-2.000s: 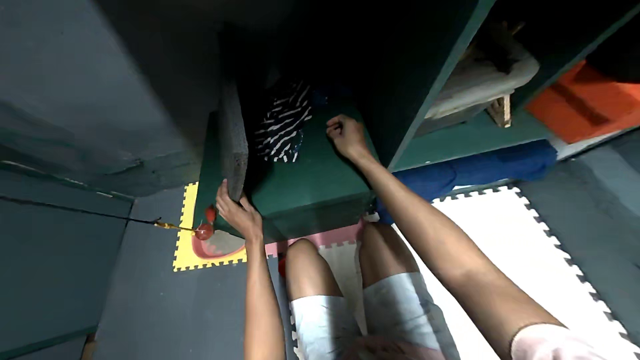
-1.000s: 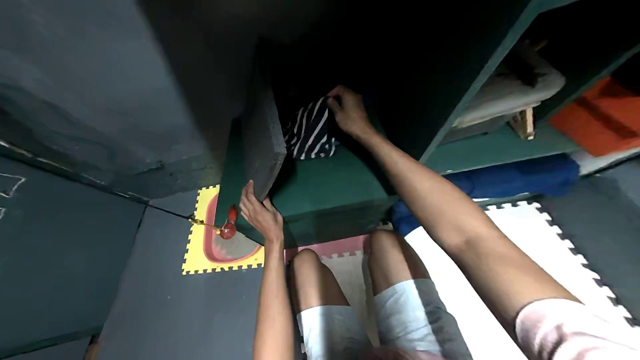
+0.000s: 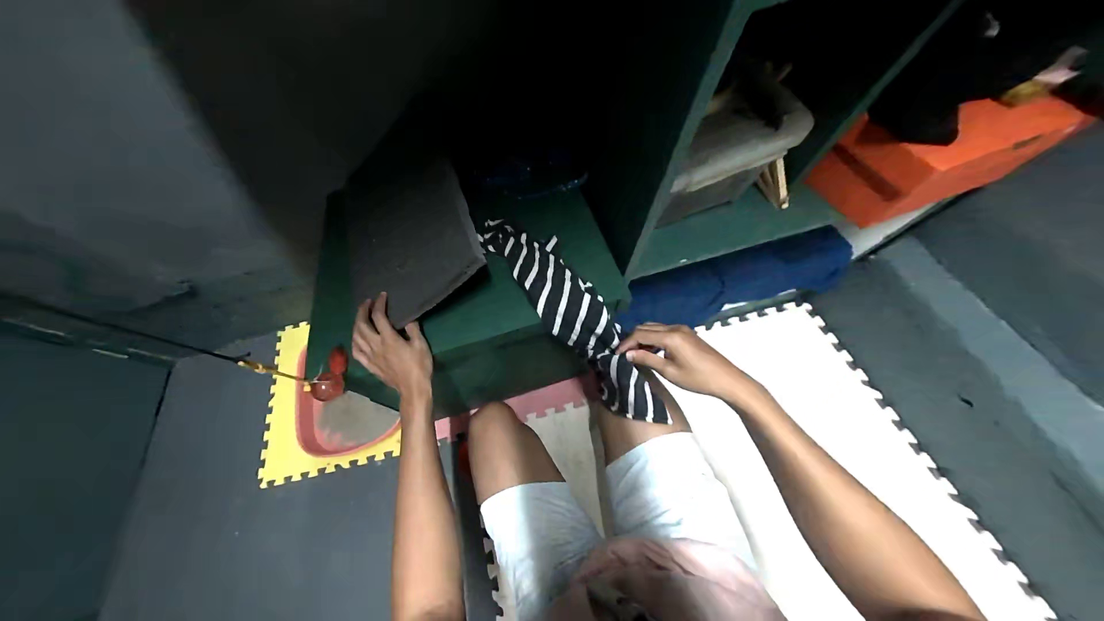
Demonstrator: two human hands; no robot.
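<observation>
My right hand pinches a black cloth with white stripes, which stretches from the green shelf down over the shelf's edge to my knee. The far end of the cloth lies beside a dark grey panel. My left hand rests on the lower edge of this panel, which leans at a tilt on the shelf, its fingers on the panel's face. Behind the cloth, a dark shiny item lies at the back of the shelf, too dim to name.
An orange box and a light padded item stand in the compartments at right. A rolled blue cloth lies along their base. Left of the shelf, a red ball hangs on a cord above a yellow foam mat.
My right hand has pulled the striped cloth from inside the compartment out over the shelf's edge toward my knee. The grey panel now leans over more, with my left hand still at its edge.
</observation>
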